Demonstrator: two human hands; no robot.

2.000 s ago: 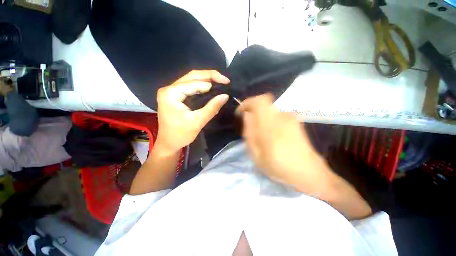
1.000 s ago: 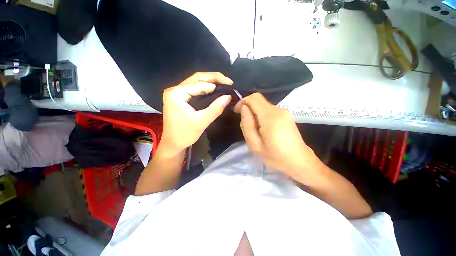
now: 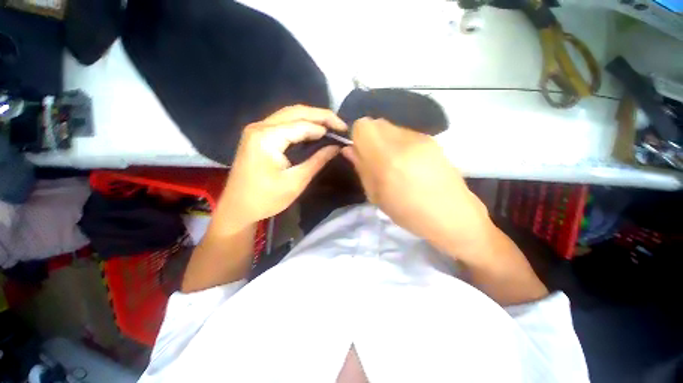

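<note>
A dark garment panel lies on the white table and hangs over its near edge. A rounded dark part of it lies right of the hands. My left hand pinches a bunched edge of the cloth between thumb and fingers. My right hand holds a thin pale pointed tool between its fingertips. The tool's tip lies at the cloth edge beside my left fingertips. The rest of the tool is hidden in my right hand.
Scissors with yellow-gold handles lie on the white table at the right. A tray with small metal parts is at the far right. A small black box is at the left. Red baskets stand below the table.
My right hand has tilted over, and the thin tool now lies flatter, pointing left toward my left fingertips. The rounded cloth part right of the hands has shifted slightly. The view has moved a little.
</note>
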